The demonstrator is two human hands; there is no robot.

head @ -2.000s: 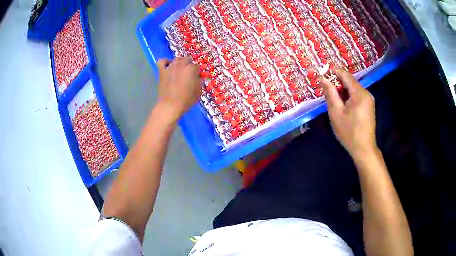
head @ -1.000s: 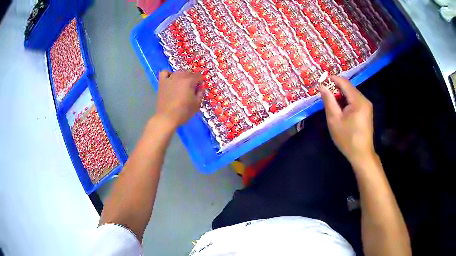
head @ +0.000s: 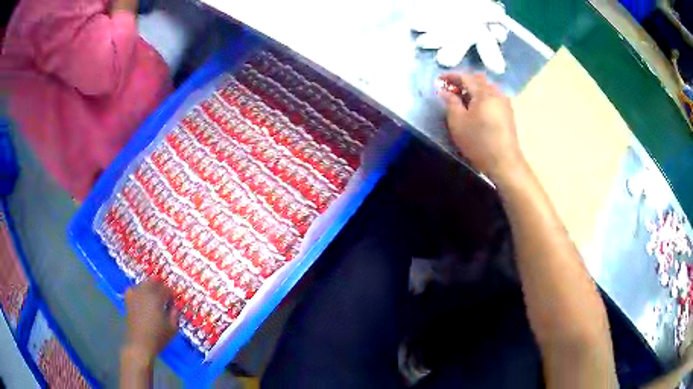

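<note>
The large blue tray [head: 83,237] lies tilted at left centre. Packed rows of red and whitish moulded pieces [head: 220,190] fill it, with a white liner [head: 285,270] showing along its edge. My left hand [head: 150,315] is blurred at the tray's lower left rim, its fingers curled over the rows; what it holds is hidden. My right hand [head: 480,121] is over the metal bench at upper right, fingers closed on a small red-and-white piece [head: 453,89].
A white glove [head: 463,34] lies on the bench [head: 425,114]. A tan cardboard sheet [head: 570,144] lies right of my right hand, with loose red and white parts [head: 672,254] beyond. A person in pink [head: 83,91] is at upper left. Smaller trays [head: 30,323] show at lower left.
The view has turned right. My right hand has moved from the tray's near edge to over the bench, still with a small piece. My left hand stays at the tray's left rim.
</note>
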